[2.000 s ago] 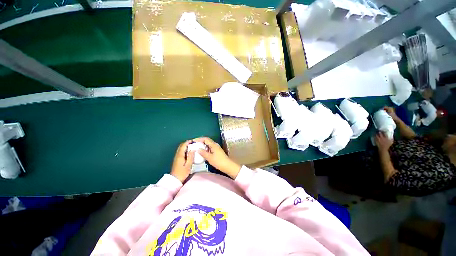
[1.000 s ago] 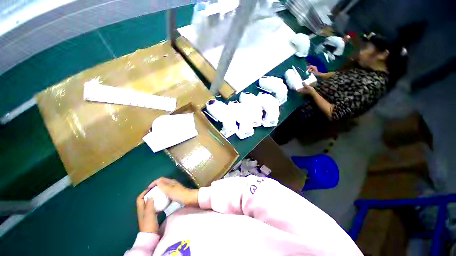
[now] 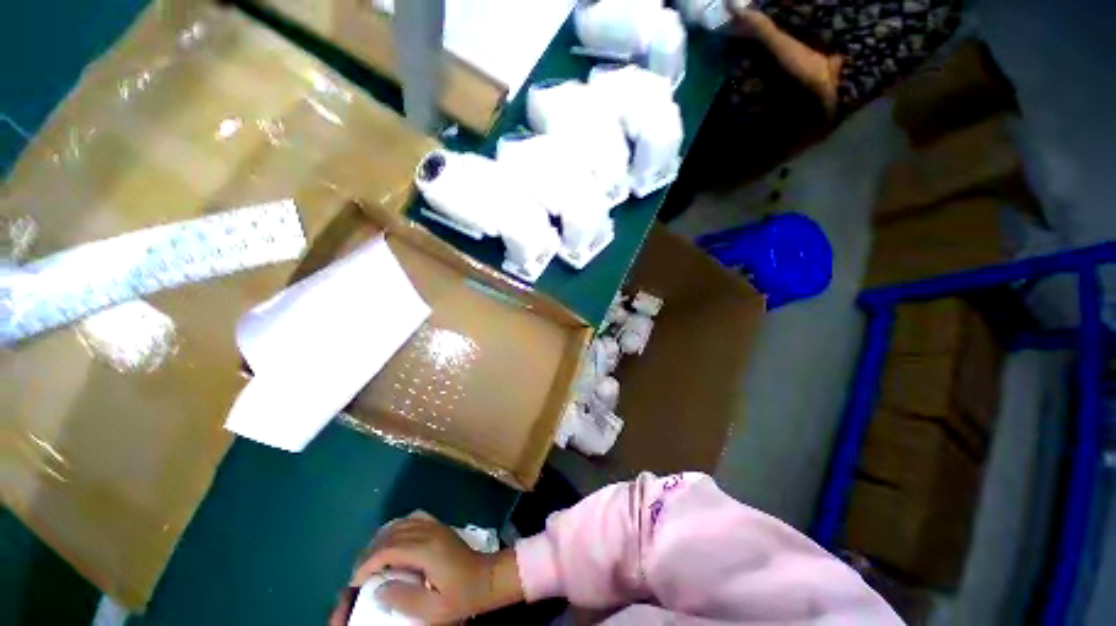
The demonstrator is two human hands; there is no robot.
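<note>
My right hand (image 3: 428, 565) is closed over a white rounded security camera (image 3: 389, 602) at the bottom edge of the view. The camera is mostly covered by the hand and cut off by the frame. A small white part shows just right of the hand. A sliver of skin at the camera's left side may be my left hand, but it is too cut off to tell. A shallow cardboard tray (image 3: 496, 367) lies beyond the hand, with white paper (image 3: 331, 336) over its left edge.
Several white cameras (image 3: 465, 190) stand at the bench edge beyond the tray. A carton (image 3: 698, 355) below holds small white parts. Flattened cardboard (image 3: 110, 159) bears a white strip (image 3: 171, 269). A blue stool (image 3: 783, 257), blue rails (image 3: 863, 404) and another person's arm (image 3: 789, 59) are at right.
The view has turned and moved toward the tray and the carton. The held camera and my hands now sit at the bottom edge, with my left hand almost wholly out of the picture.
</note>
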